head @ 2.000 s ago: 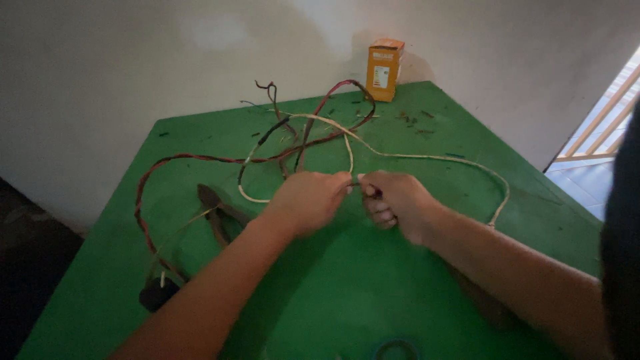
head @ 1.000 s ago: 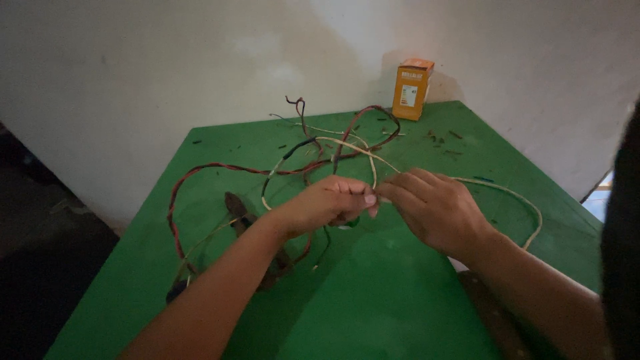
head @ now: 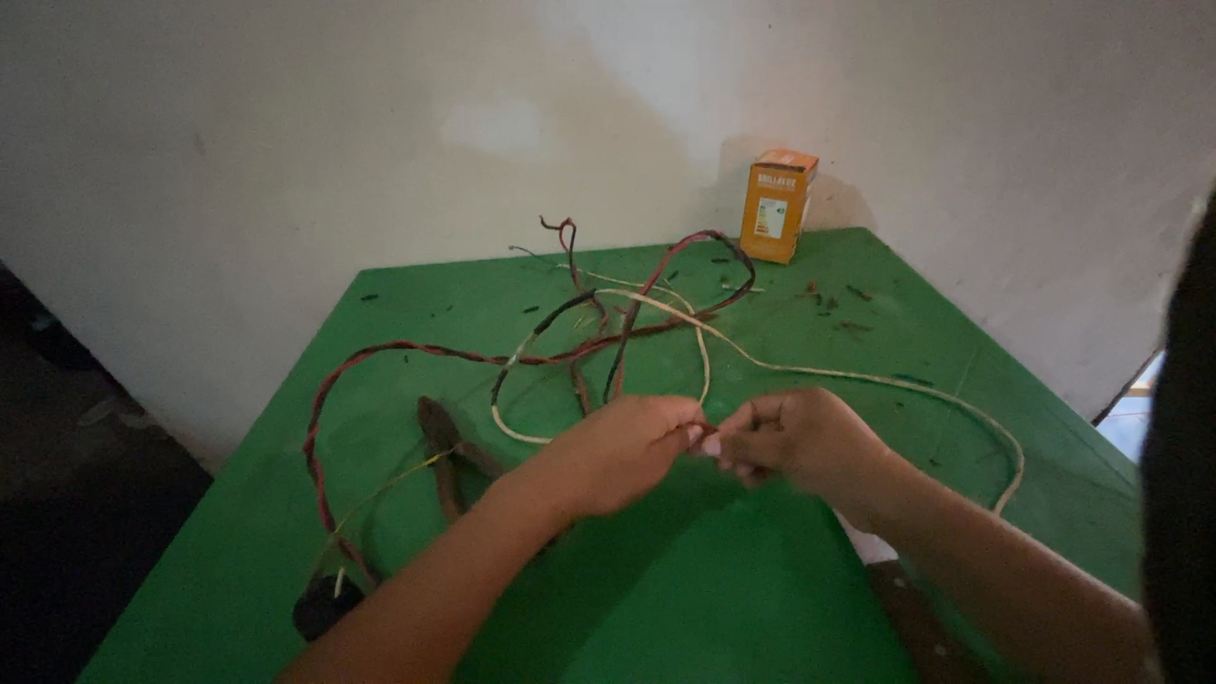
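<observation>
Near the middle of the green table, my left hand (head: 632,451) pinches a wire end between thumb and fingers. My right hand (head: 788,437) grips the same small spot from the right, its fingertips nearly touching the left ones. The joint between them is mostly hidden. A pale electrical wire (head: 836,373) loops behind both hands and round to the right. A twisted red and black wire (head: 418,347) runs left and curls down to a black fitting (head: 326,606) by my left forearm. Rusty pliers (head: 442,446) lie left of my left hand, with a thin yellowish wire (head: 394,483) across them.
An orange cardboard box (head: 774,209) with writing stands at the back edge of the green table (head: 703,589), against the pale wall. Small dark scraps (head: 855,293) lie scattered in front of it. A brown object (head: 912,608) shows partly under my right forearm.
My right hand's fingers have shifted at the joint between the hands, from spread over it a second ago to a fingertip pinch. The view has shifted somewhat.
</observation>
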